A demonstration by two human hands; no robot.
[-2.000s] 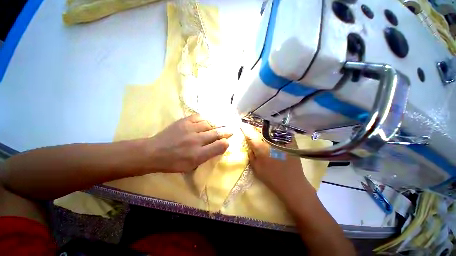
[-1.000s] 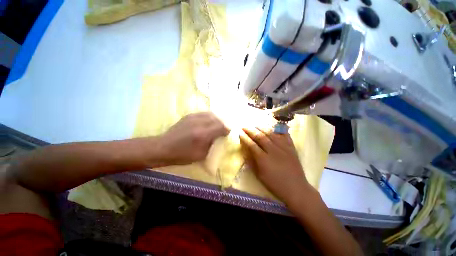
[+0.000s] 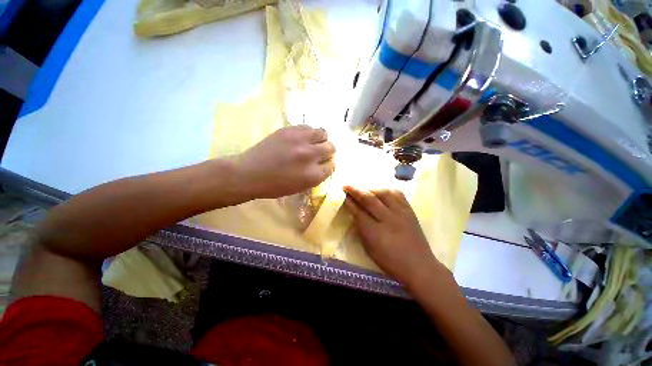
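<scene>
A pale yellow garment piece (image 3: 247, 214) with lace bands lies flat on the white table, under the head of the white sewing machine (image 3: 415, 64). My left hand (image 3: 289, 163) has its fingers curled together on the fabric, left of the needle area, and grips the cloth. My right hand (image 3: 389, 229) lies palm down on the fabric with its fingertips at a narrow yellow strip (image 3: 329, 221), in front of the needle area. Strong glare hides the needle, the presser foot and the fingertips nearest them.
Blue-handled thread snips (image 3: 549, 256) lie on the table at the right. A black flat object (image 3: 488, 182) lies beside the machine. Yellow offcuts (image 3: 615, 300) hang at the right. A folded yellow piece (image 3: 193, 18) lies at the back left.
My left hand has moved up and slightly right, towards the needle area, with its fingers curled. My right hand has shifted slightly. The view has shifted, showing more of the machine's arm.
</scene>
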